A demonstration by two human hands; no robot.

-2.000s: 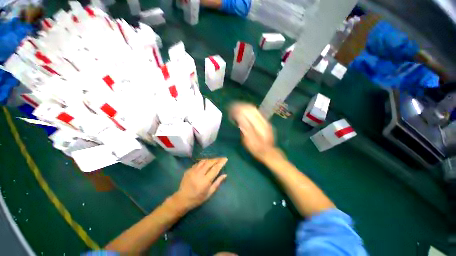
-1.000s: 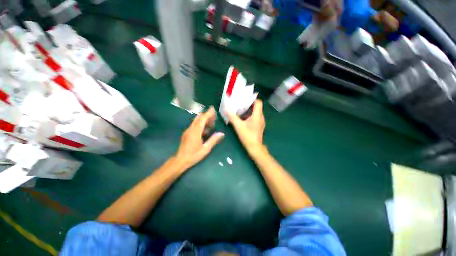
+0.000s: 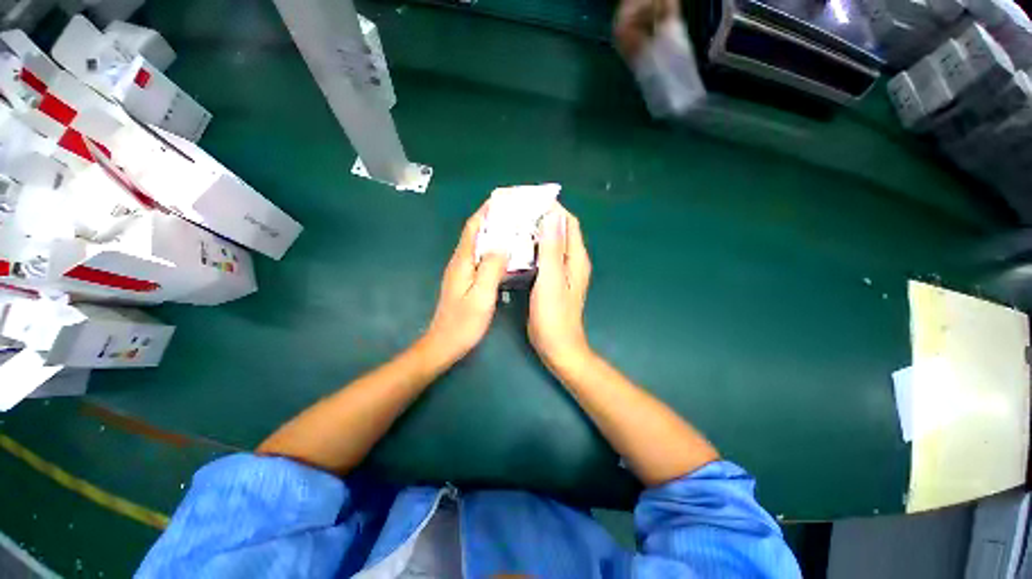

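Observation:
A small white carton (image 3: 518,215) is held between my two hands over the green table, near the middle of the view. Its white flap stands up at the far end, and a dark part shows at its near side. My left hand (image 3: 466,296) presses on its left side, with the thumb near the carton's front. My right hand (image 3: 558,283) is on its right side, with the thumb near the top. Fingers hide much of the carton's sides.
Piled open white cartons (image 3: 170,255) with red bands lie at the left. A grey-white post (image 3: 360,102) is bolted beyond my hands. A dark scale (image 3: 792,51) and stacked cartons (image 3: 962,74) are at the far right. Another person's blurred hand (image 3: 645,28) holds a carton. A cream board (image 3: 968,396) lies right.
My left hand has come onto the carton, which my right hand alone held before. The view has shifted, and the separate cartons near the post are no longer seen.

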